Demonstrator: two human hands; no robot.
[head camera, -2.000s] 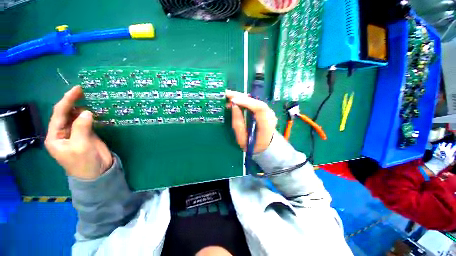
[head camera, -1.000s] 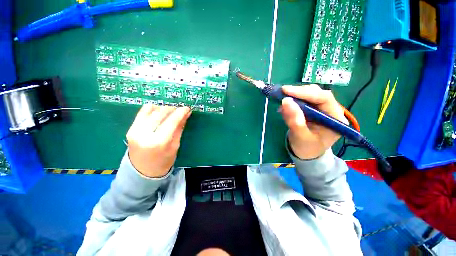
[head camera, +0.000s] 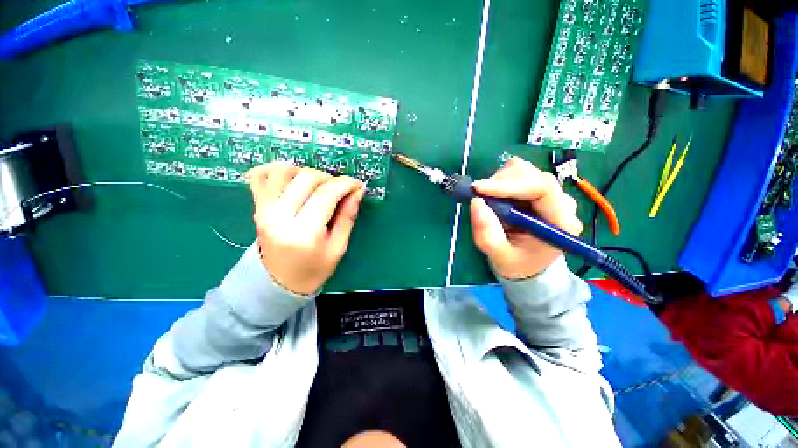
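The green PCB panel (head camera: 201, 118) lies on the green mat, slightly tilted, with glare across its upper rows. My left hand (head camera: 302, 214) is at its lower edge, fingertips pinched together over the lower right circuits. The thin solder wire (head camera: 96, 184) runs from the silver solder reel (head camera: 19, 184) towards this hand, which pinches it; the wire's end is hidden. My right hand (head camera: 525, 214) holds the dark blue soldering iron (head camera: 560, 238) like a pen. The iron's metal tip points left, close to the panel's right edge; contact cannot be told.
A second PCB panel (head camera: 582, 79) lies right of the white line, beside the blue iron stand (head camera: 678, 48). Orange-handled side cutters (head camera: 599, 203), yellow tweezers (head camera: 670, 179) and a blue parts bin (head camera: 700, 245) are further right. A blue tool (head camera: 57, 26) lies top left. A red sleeve shows lower right.
My right hand has gone from holding the panel's right edge to holding the iron like a pen, its tip now lower beside the panel. My left hand has moved from the left end to the lower edge.
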